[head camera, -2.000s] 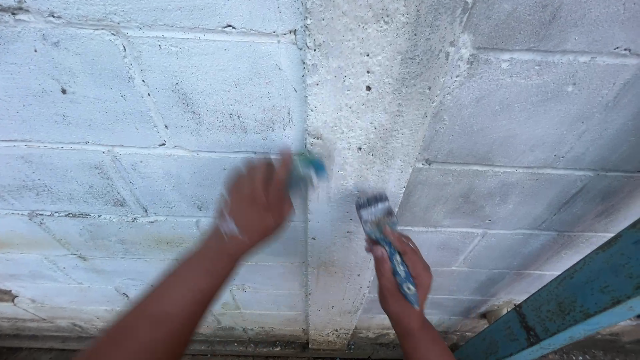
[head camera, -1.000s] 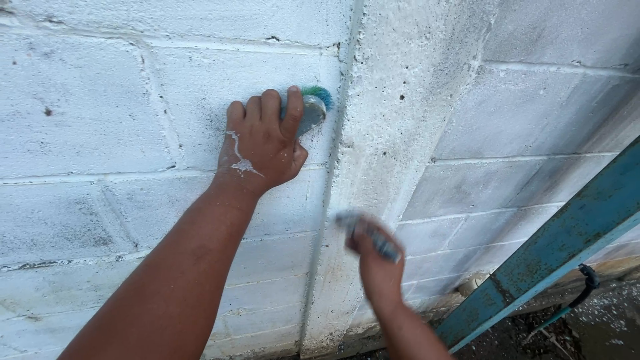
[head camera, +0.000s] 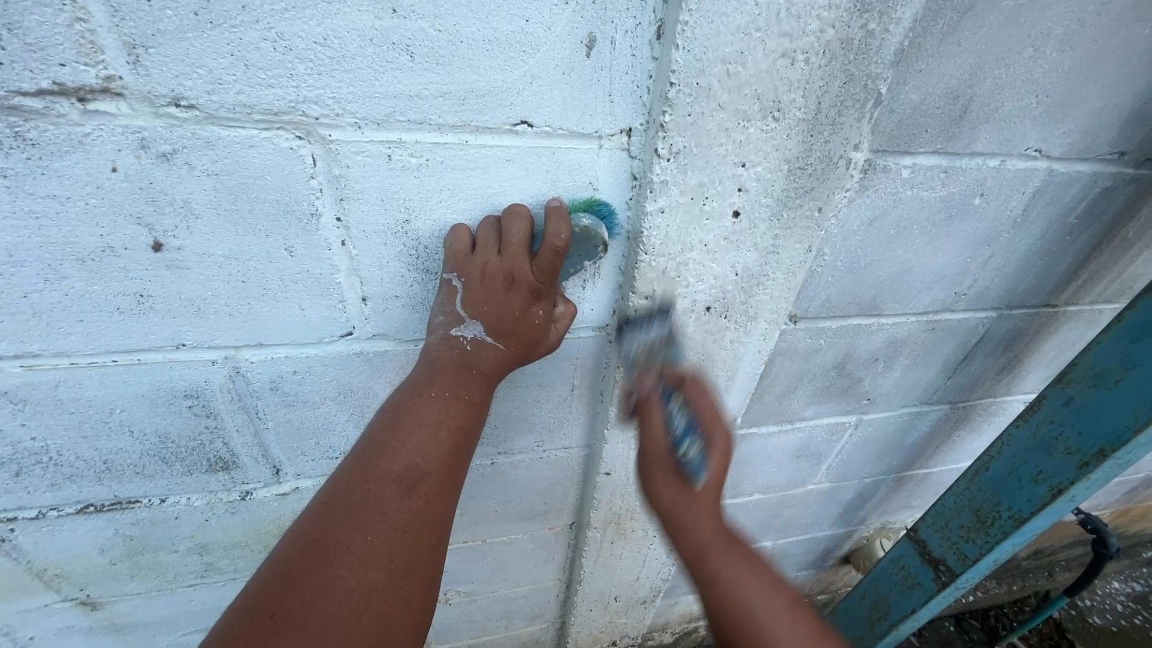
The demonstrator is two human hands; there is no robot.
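My left hand (head camera: pixel 508 297), with white paint or foam on its back, is closed around a scrubbing brush (head camera: pixel 587 245) that has green and blue bristles. The brush lies against the white-painted block wall (head camera: pixel 225 234), just left of a concrete pillar (head camera: pixel 738 180). Lower and to the right, my right hand (head camera: pixel 679 441) grips a paintbrush (head camera: pixel 686 432) by its blue patterned handle. Its blurred bristle end is at the left edge of the pillar; whether it touches cannot be told.
A rusty blue metal beam (head camera: pixel 1017 486) slants across the lower right. Behind it, near the ground, are a dark and green hose (head camera: pixel 1093 558) and a round pipe end (head camera: pixel 875 549) at the wall's foot. Greyer blocks (head camera: pixel 945 234) continue right of the pillar.
Two seconds ago the scrubbing brush was over the pillar's left edge; it is now on the blocks left of it. The paintbrush has moved from the pillar's right side to its left edge.
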